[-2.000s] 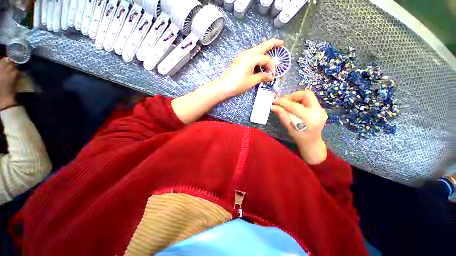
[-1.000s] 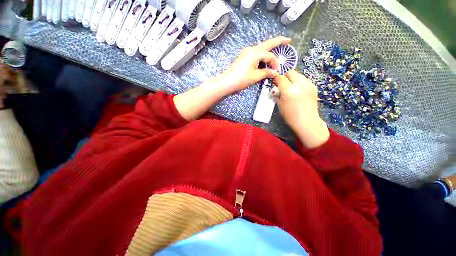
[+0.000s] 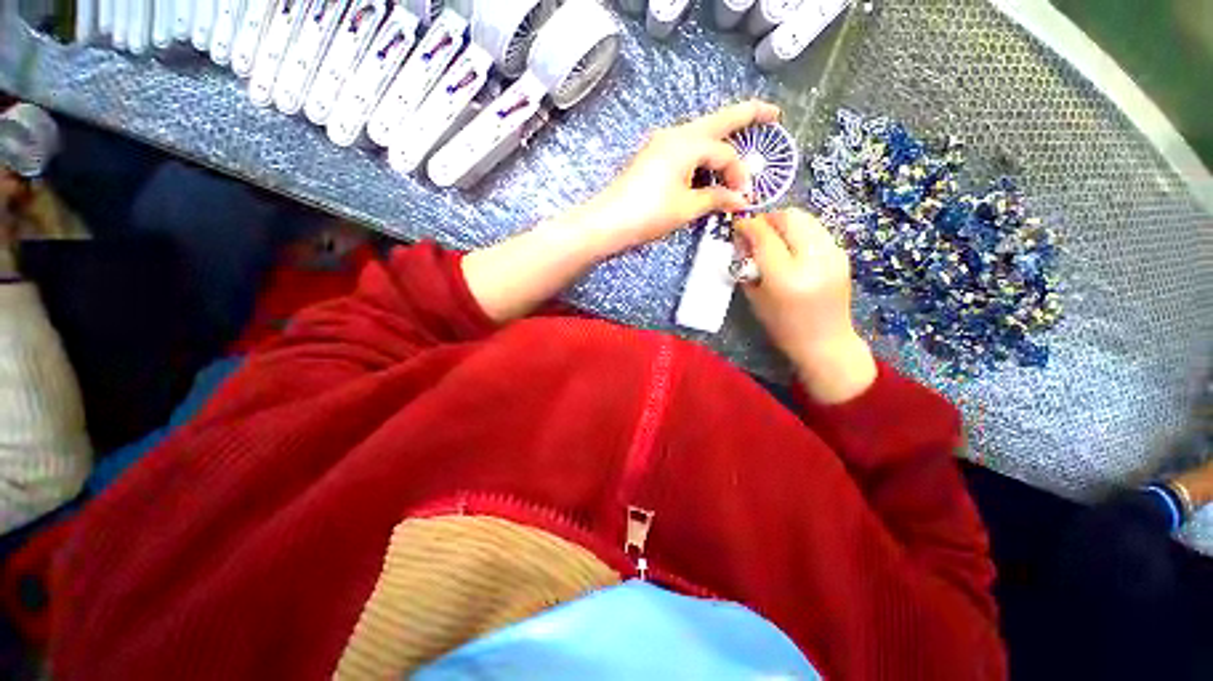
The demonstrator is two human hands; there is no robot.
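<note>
A white mini fan lies in front of me, its round spoked head [image 3: 764, 168] away from me and its flat white handle [image 3: 705, 286] toward me. My left hand [image 3: 685, 176] grips the fan around the head and neck, with the index finger along the top of the head. My right hand [image 3: 798, 273] is at the neck, fingertips pinched together beside the handle. A small silvery round end of a thin object [image 3: 744, 270] shows in the right hand's fingers. The fingertips hide the neck and whatever small part is there.
A pile of small blue and gold parts [image 3: 978, 253] lies at the right, with silver-white pieces [image 3: 841, 153] at its near-left side. Rows of white fans [image 3: 479, 140] lie at the upper left, more at the top [image 3: 798, 29]. Bubble wrap [image 3: 585, 133] covers the table. Other people's arms [image 3: 40, 399] show at both sides.
Over two seconds my right hand has moved up from beside the handle to the neck, then slightly down. My left hand keeps its grip. The person at the left has moved their arm.
</note>
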